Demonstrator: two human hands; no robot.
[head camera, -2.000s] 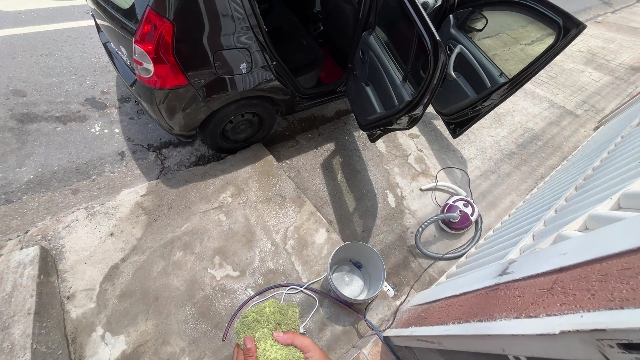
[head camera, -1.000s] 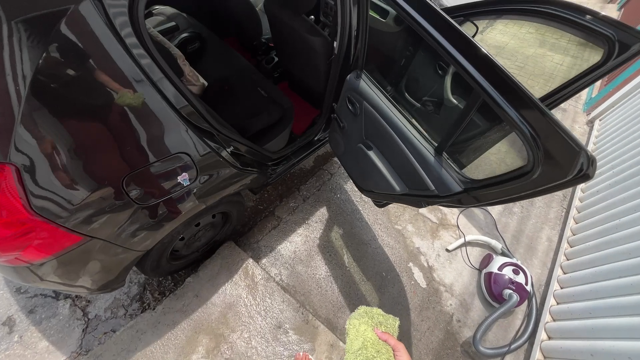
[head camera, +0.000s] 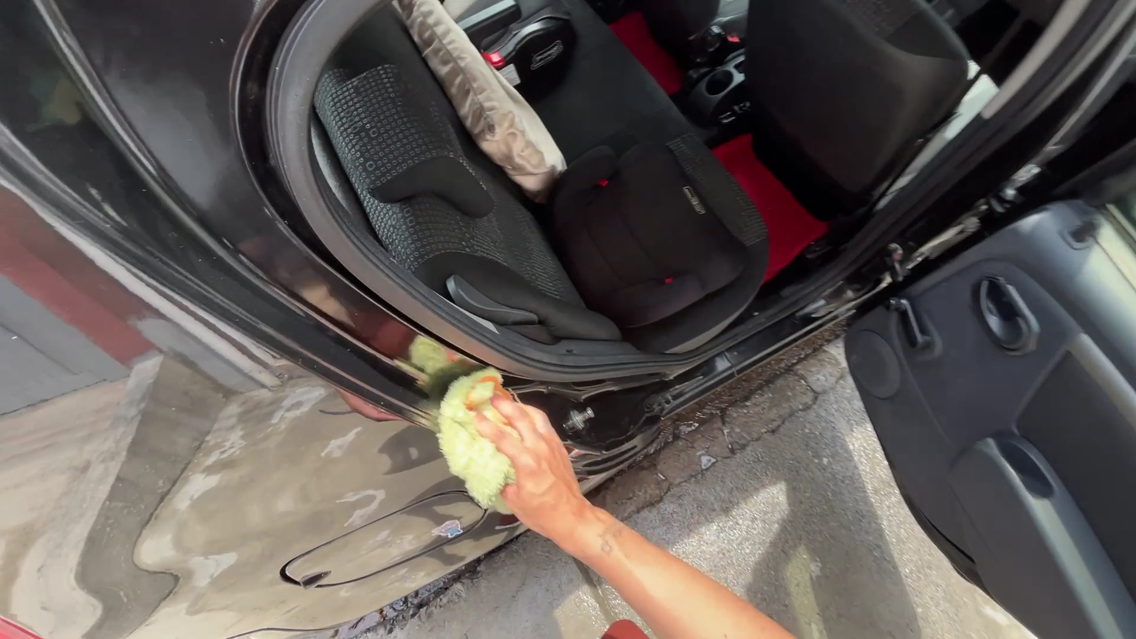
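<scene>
My right hand (head camera: 535, 461) grips a fuzzy yellow-green microfibre wash mitt or cloth (head camera: 470, 439), pressed to the glossy black body of the car (head camera: 355, 497) at the rear edge of the open rear doorway. The paint mirrors the cloth. Just right of the hand is a metal door striker (head camera: 579, 419), and below the cloth lies the outline of the fuel flap (head camera: 382, 541) with a small sticker. Through the doorway a black booster seat (head camera: 648, 240) shows on the patterned rear seat (head camera: 390, 142). My left hand is out of the picture.
The open rear door (head camera: 1003, 399) stands at the right, its inner panel facing the car. A black rubber seal (head camera: 293, 115) rims the doorway. Inside are a beige rolled cloth or cushion (head camera: 488, 106) and red floor mats (head camera: 768, 209). Concrete pavement (head camera: 710, 541) lies below.
The view has moved much closer to the car. Two seconds ago both hands were at the cloth near a bucket; now the right hand holds it against the car body.
</scene>
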